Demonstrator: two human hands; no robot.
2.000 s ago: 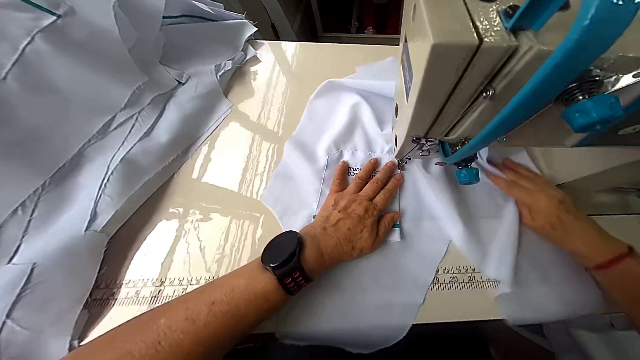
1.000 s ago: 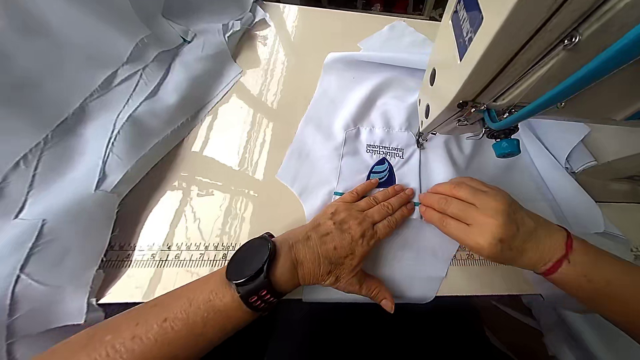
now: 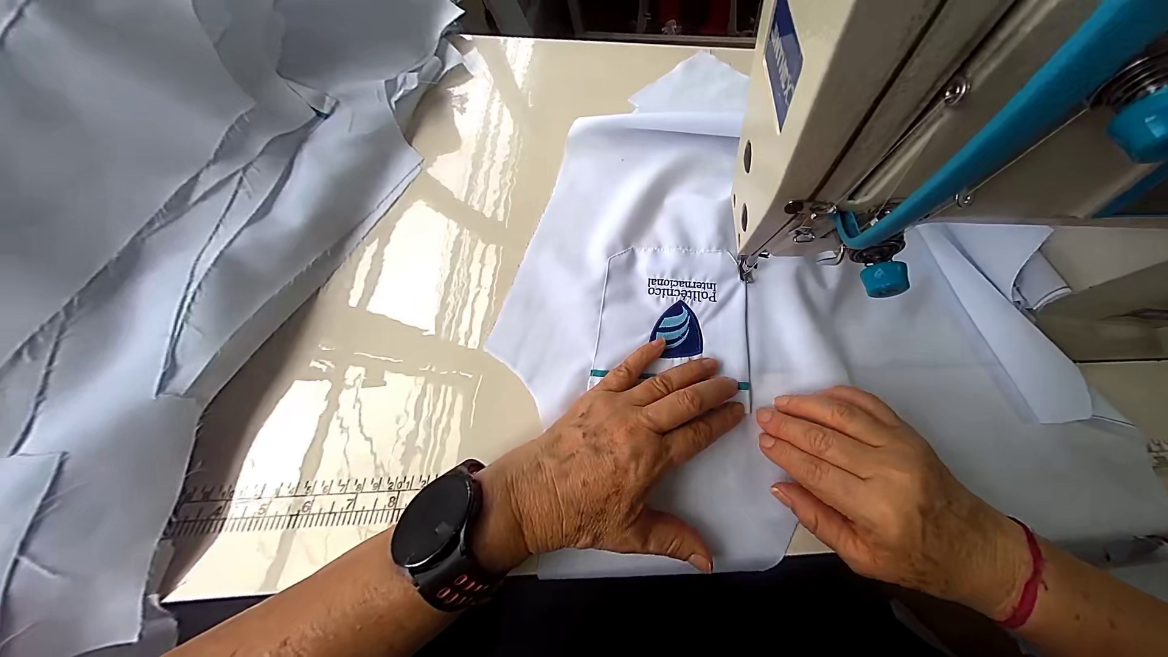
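Note:
White fabric lies under the presser foot of a sewing machine. On it sits a white patch pocket with an embroidered blue emblem, dark lettering and a teal strip across its lower end. The pocket's right edge runs up to the foot. My left hand, wearing a black watch, presses flat on the pocket's lower end and the cloth below, fingers slightly apart. Just right of the pocket edge, my right hand rests on the fabric with its fingers close together, holding nothing that I can see.
A heap of cut white fabric pieces covers the left side of the glossy cream table. A measuring scale runs along the table's front edge. The machine's teal lever guard and knobs stand at upper right, above folded cloth.
My right hand has come from the far right of the machine to beside the pocket's lower right edge. My left hand has moved down the pocket, uncovering the emblem and lettering.

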